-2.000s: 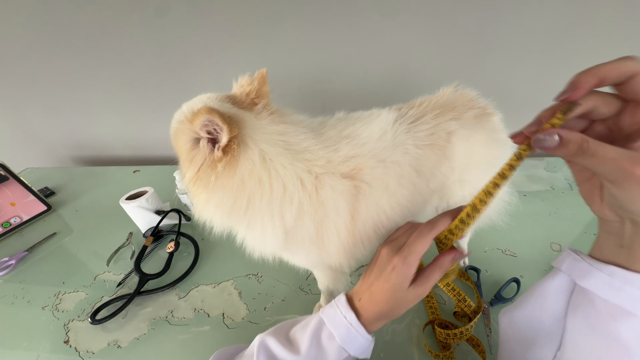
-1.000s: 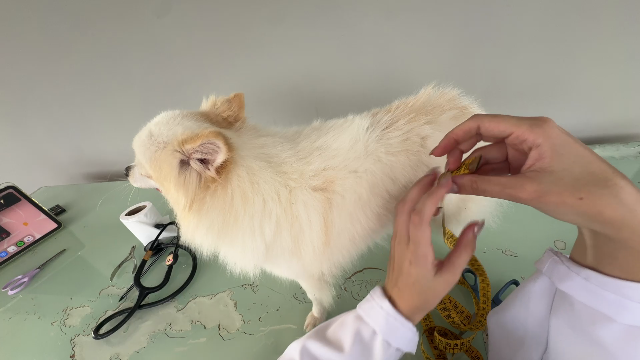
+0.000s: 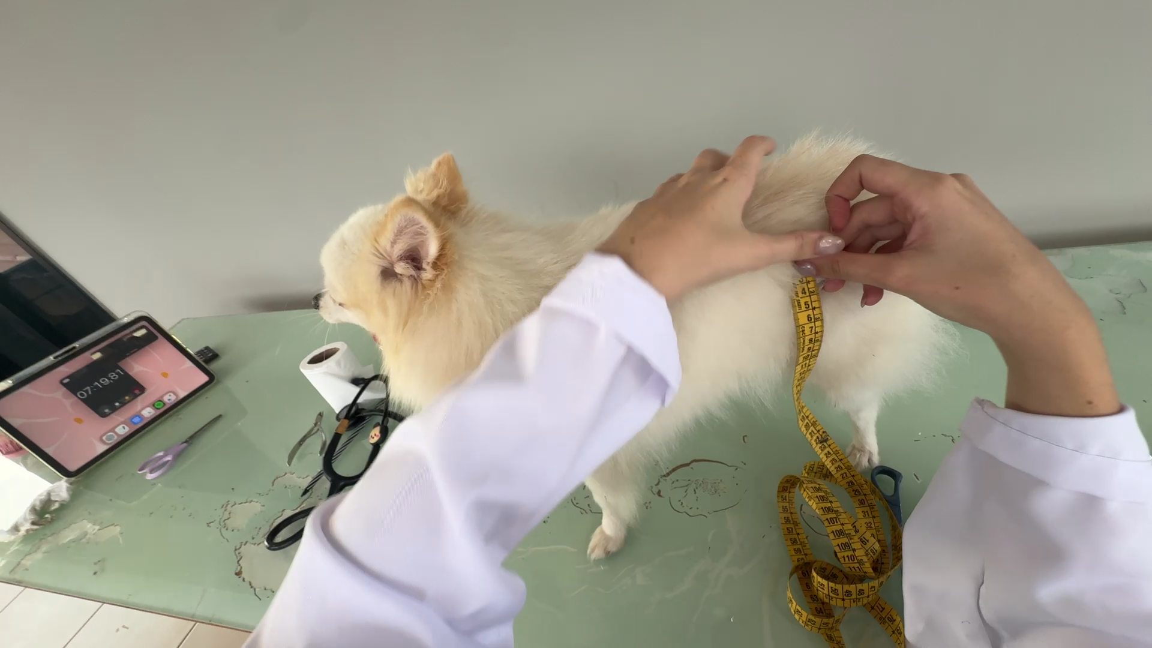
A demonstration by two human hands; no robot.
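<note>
A cream long-haired dog (image 3: 720, 333) stands side-on on the green table, its head to the left. My right hand (image 3: 909, 225) pinches the upper end of a yellow tape measure (image 3: 808, 333) against the dog's hindquarters. From there the tape hangs down the flank and lies in loose loops on the table. My left hand (image 3: 711, 211) rests over the dog's rear back, fingers spread, its thumb tip meeting my right fingertips. Whether the left thumb also presses on the tape cannot be told.
Blue-handled scissors (image 3: 888, 490) lie partly beneath the tape loops. At left are a tablet (image 3: 108, 391), purple-handled scissors (image 3: 162, 461), a white paper roll (image 3: 335, 373), a black stethoscope (image 3: 337, 459) and a small metal tool (image 3: 306, 439). The green table (image 3: 180, 549) has worn, peeling patches; a grey wall stands behind.
My left hand has moved up from beside the dog's rear flank onto its back. The tape, earlier stretched between both hands, now hangs from my right fingers at the dog's side.
</note>
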